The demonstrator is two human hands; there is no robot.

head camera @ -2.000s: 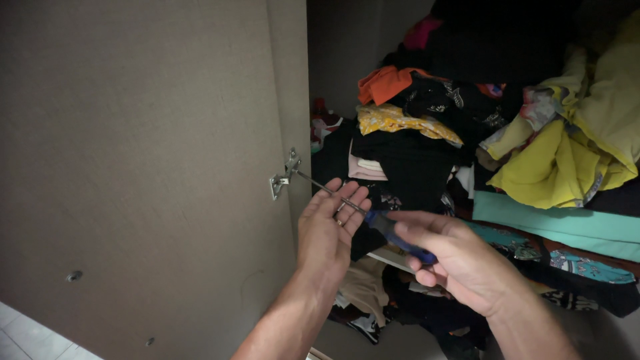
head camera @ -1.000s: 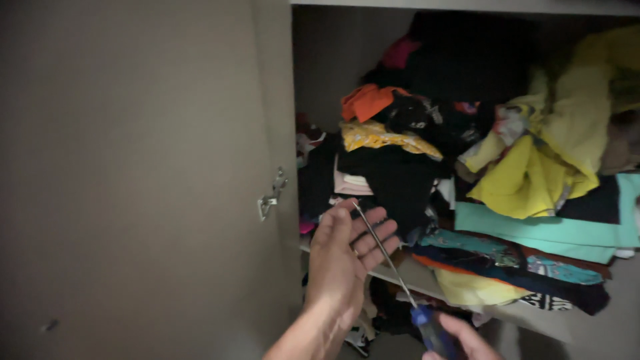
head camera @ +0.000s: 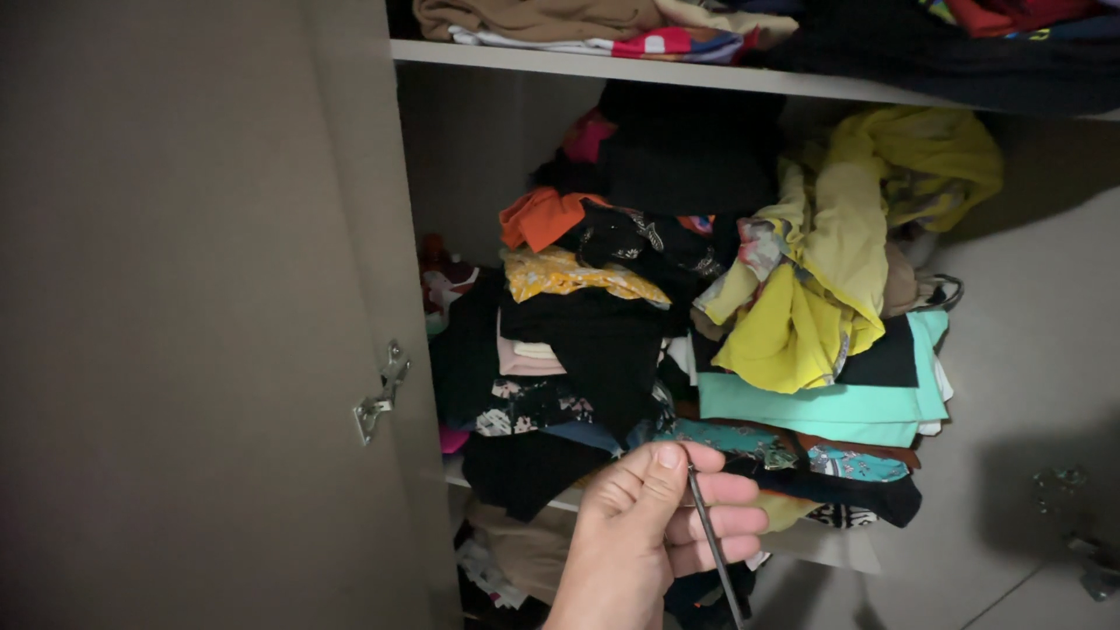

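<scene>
My left hand (head camera: 652, 525) is low in the middle of the view, thumb and index finger pinched at the tip of a screwdriver's metal shaft (head camera: 716, 547). The shaft runs down across the fingers to the bottom edge; the handle is out of view. Whether a small screw sits at the tip cannot be told. My right hand is not in view. To the left, a metal cabinet hinge (head camera: 382, 394) joins the cabinet door (head camera: 192, 306) and the side panel, and neither hand touches it.
Behind my hand, folded and heaped clothes (head camera: 595, 332) fill a shelf, with a yellow garment (head camera: 796, 324) on mint-green cloth (head camera: 805, 407). An upper shelf board (head camera: 612, 66) holds more clothes. Another metal hinge (head camera: 1094, 560) is blurred at the lower right.
The screwdriver tip was at the hinge two seconds ago; it has come away and is now between my left fingertips. My right hand has left the view, which has shifted upward.
</scene>
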